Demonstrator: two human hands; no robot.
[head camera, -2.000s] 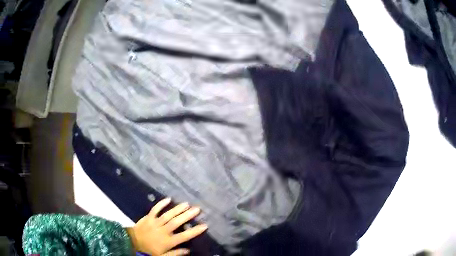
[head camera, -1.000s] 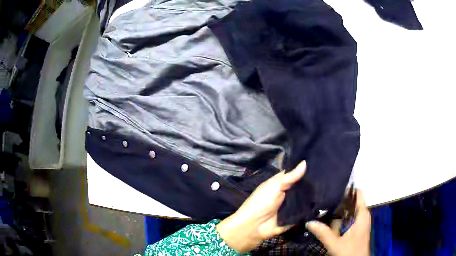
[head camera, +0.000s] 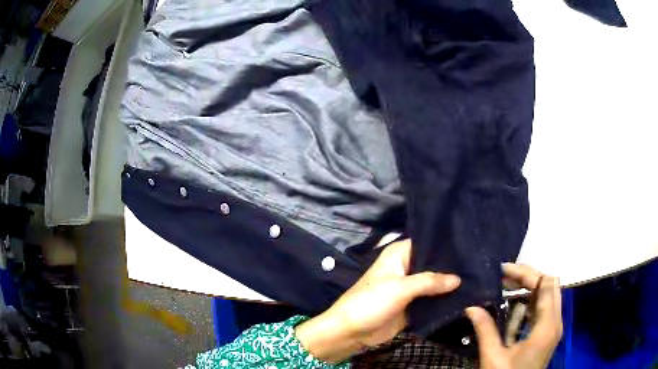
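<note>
A dark navy denim garment with grey inside (head camera: 245, 130) lies over the white table. A navy placket (head camera: 216, 238) with several silver-white buttons runs along its lower left edge. My left hand (head camera: 368, 306) grips the end of the navy sleeve (head camera: 462, 209), thumb on top and fingers hidden under the cloth. My right hand (head camera: 521, 324) is at the sleeve's cuff (head camera: 462, 333), where a small white button shows. A small tool with a thin metal blade, perhaps thread snips (head camera: 515, 317), sits in my right hand, mostly hidden by the fingers.
A pale bin (head camera: 68, 158) with dark cloth stands left of the table (head camera: 599, 166). Blue crates (head camera: 599, 324) are below the table's front edge. Another dark garment piece (head camera: 600, 9) lies at the top right.
My left hand has gone from lying flat on the placket to gripping the sleeve. My right hand has come into view at the cuff. The sleeve end now lies nearer me, over the table's front edge.
</note>
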